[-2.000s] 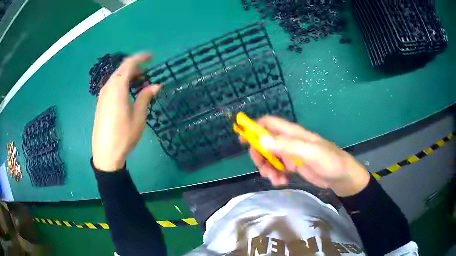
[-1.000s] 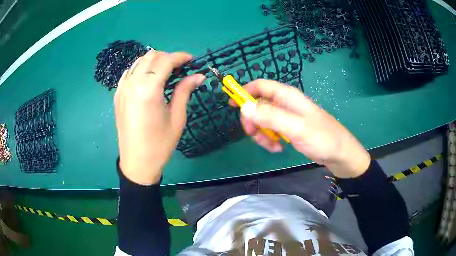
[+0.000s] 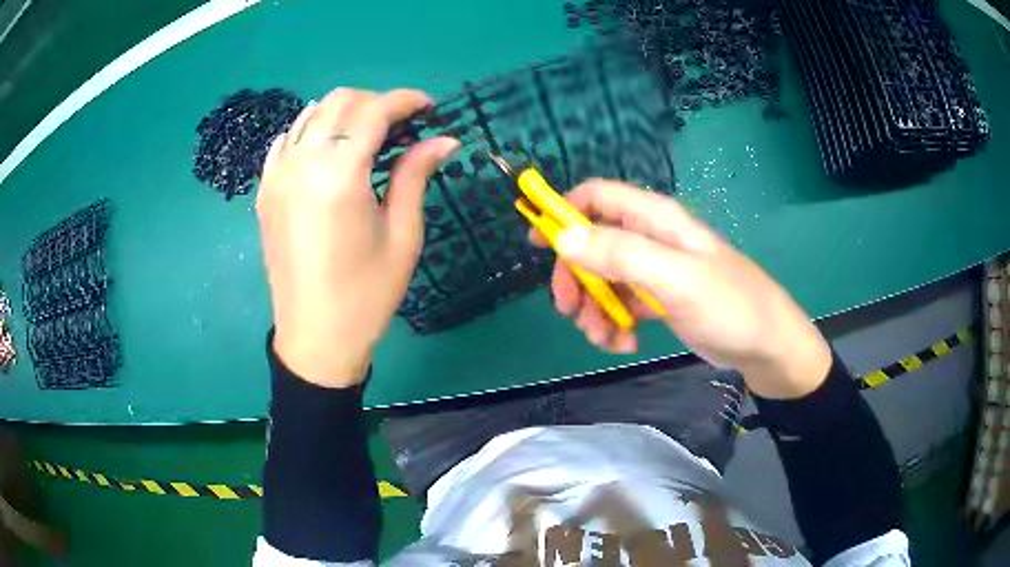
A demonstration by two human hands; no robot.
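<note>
A black sprue frame (image 3: 498, 210) with rows of small parts lies in front of me, its far right part blurred. My left hand (image 3: 343, 210) is at its left end, thumb and forefinger around the edge bars; the rest of the hand hides that corner. My right hand (image 3: 676, 277) holds yellow-handled side cutters (image 3: 570, 233), handles apart. Their small metal jaws point up-left over the frame, a little right of my left fingertips. Whether the jaws touch a part cannot be told.
A small heap of black parts (image 3: 238, 138) lies beyond my left hand. A larger spread heap (image 3: 714, 50) is at the far side, beside a tall stack of frames (image 3: 886, 89). Low frames (image 3: 69, 294) and copper-coloured pieces (image 3: 6, 332) are at left. Pale specks (image 3: 720, 172) dot the green table.
Both hands have moved away from me, and my left hand has also moved right and taken hold of the frame's left end. The cutters have moved from the frame's near side toward that end.
</note>
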